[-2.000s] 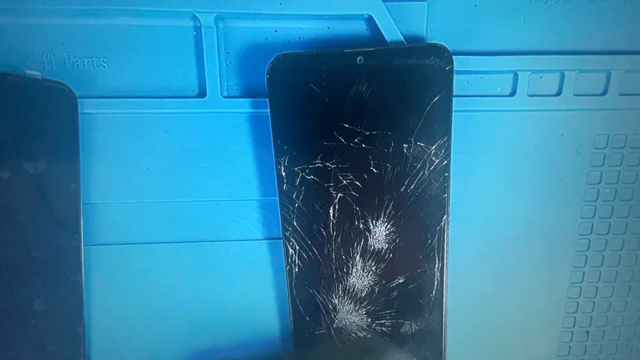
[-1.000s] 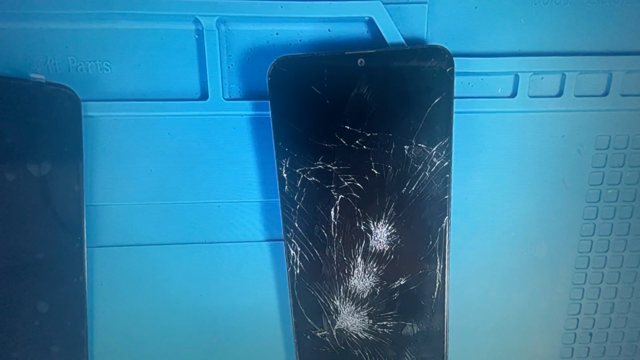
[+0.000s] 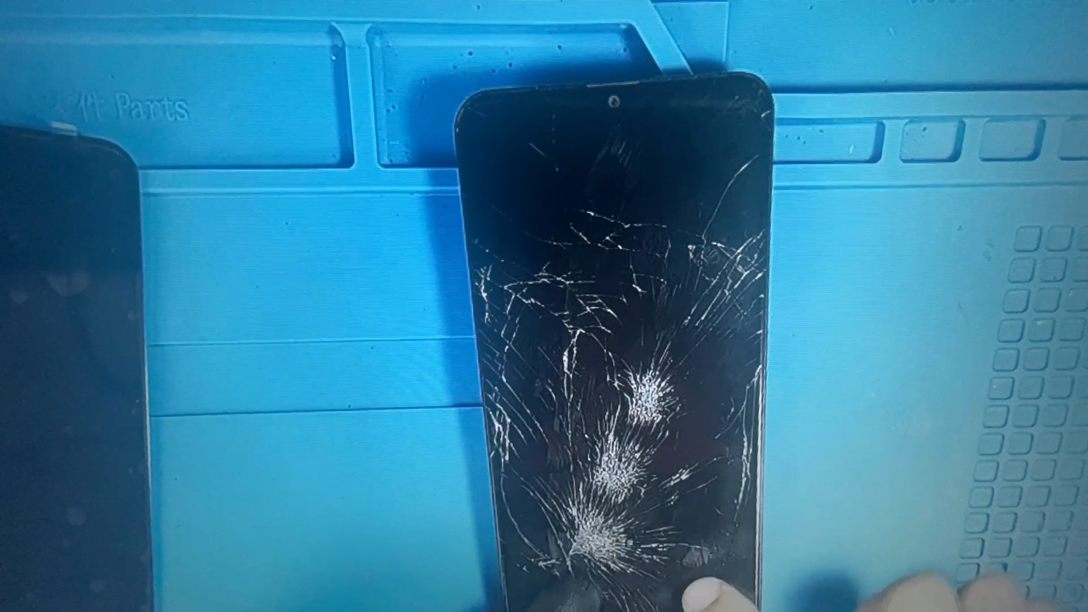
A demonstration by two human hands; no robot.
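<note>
A black smartphone with a badly cracked screen (image 3: 620, 340) lies face up on a blue silicone repair mat, tilted slightly. White crack lines spread over its glass, densest at several impact points in the lower half. At the bottom edge of the head view, the thumb of my right hand (image 3: 816, 595) is over the phone's lower right part; whether it presses the glass is unclear. The other visible fingers are blurred, to the right of the phone over the mat, apart from the thumb. My left hand is out of view.
Another dark phone or screen (image 3: 72, 357) lies at the left, cut off by the frame, its visible glass without cracks. The blue mat (image 3: 314, 501) has moulded trays along the top, small compartments at the upper right and a grid of raised squares at the right.
My right hand has come into view at the bottom right, its thumb over the lower part of the cracked phone. Neither phone has plainly moved.
</note>
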